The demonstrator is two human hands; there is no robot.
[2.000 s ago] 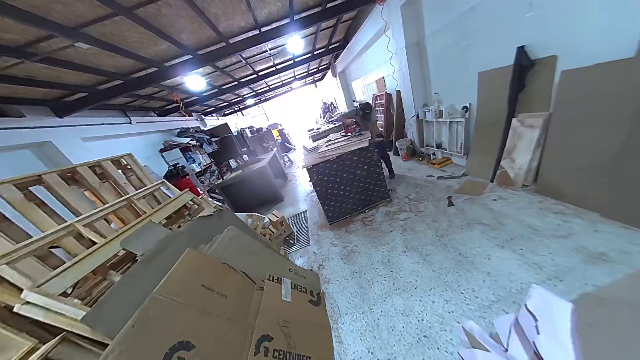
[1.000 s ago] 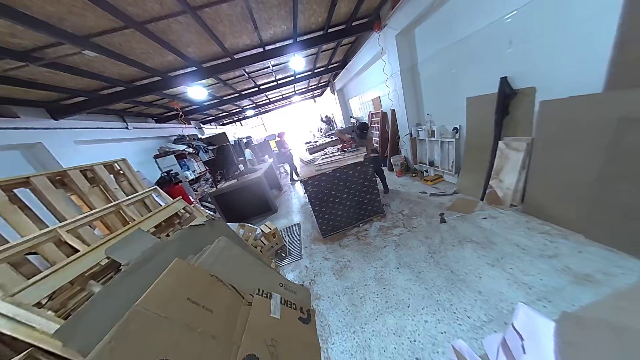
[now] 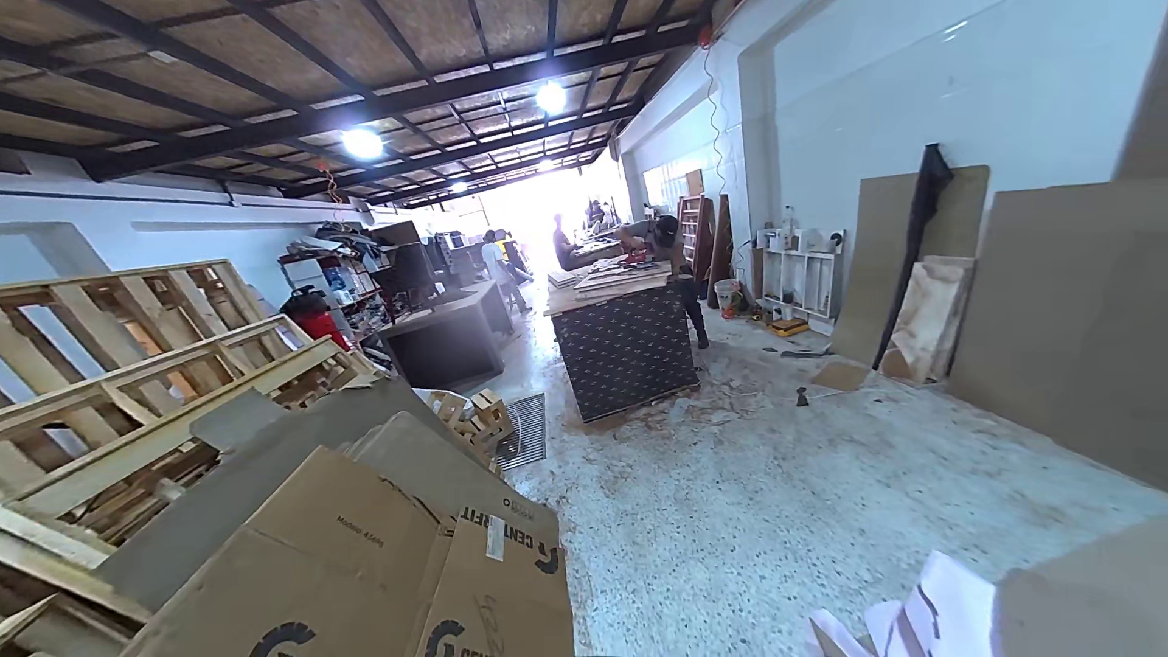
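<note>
Neither of my hands shows in the head view. Nearest to me at the lower left lie flattened cardboard boxes [image 3: 338, 557] bearing print, beside large grey sheets [image 3: 265, 456]. Crumpled white paper [image 3: 944, 607] and the edge of a brown sheet [image 3: 1086, 593] show at the lower right. Farther off stands a workbench with a dark patterned side panel [image 3: 630, 351], with flat boards [image 3: 625, 276] piled on top. A person [image 3: 659, 239] in dark trousers leans over it from the right.
Wooden pallets [image 3: 137, 365] lean at the left, near a floor grate [image 3: 525, 431] and wood offcuts [image 3: 474, 420]. Large brown boards [image 3: 1068, 310] lean on the right wall. A white shelf [image 3: 803, 274] and bucket [image 3: 727, 298] stand farther back. Several people are in the background.
At the back, left of the workbench, a person who was not visible two seconds ago now shows. The leaning boards and pallets have stayed put.
</note>
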